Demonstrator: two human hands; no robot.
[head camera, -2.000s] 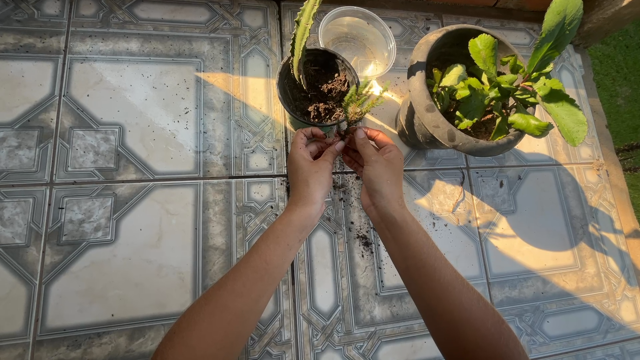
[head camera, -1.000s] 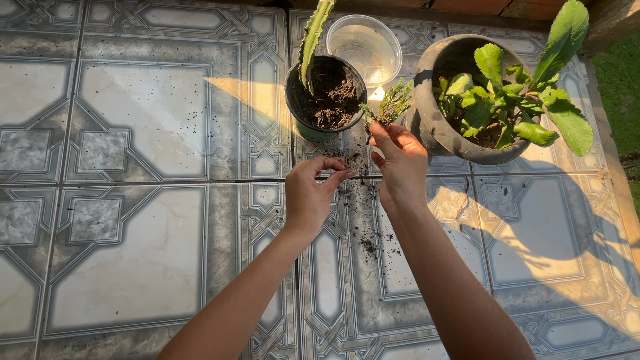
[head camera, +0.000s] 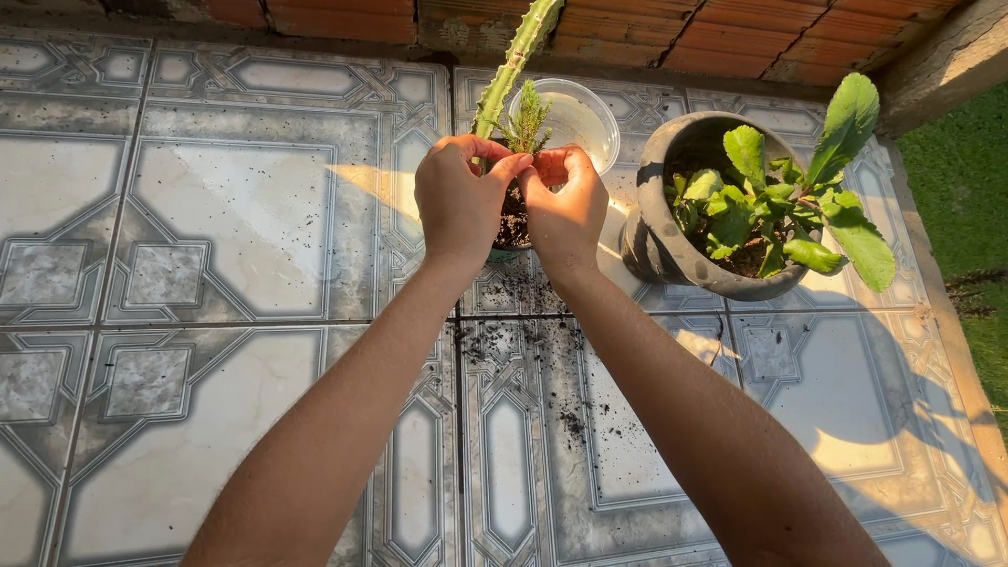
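Over a small dark pot (head camera: 510, 253) of soil (head camera: 513, 219), my two hands meet with their fingertips nearly touching. Between them stands a small feathery green plant cutting (head camera: 528, 122), its base hidden by the fingers. My right hand (head camera: 568, 206) pinches at that base. My left hand (head camera: 466, 203) has thumb and forefinger bent close beside it; whether it grips the cutting cannot be seen. A tall spiny cactus stem (head camera: 508, 71) rises behind my left hand, its foot hidden. Behind the cutting is a round clear plastic container (head camera: 602, 122).
A large grey pot (head camera: 657, 213) with a broad-leaved plant (head camera: 846, 150) stands at the right. Loose soil (head camera: 571, 425) is scattered over the patterned floor tiles (head camera: 236, 213). A brick wall (head camera: 614, 31) runs along the back, and grass (head camera: 957, 181) lies beyond the right edge.
My right hand has moved left with the cutting, from beside the small pot to over it. My left hand has moved up to the pot from the tiles in front. The view has shifted.
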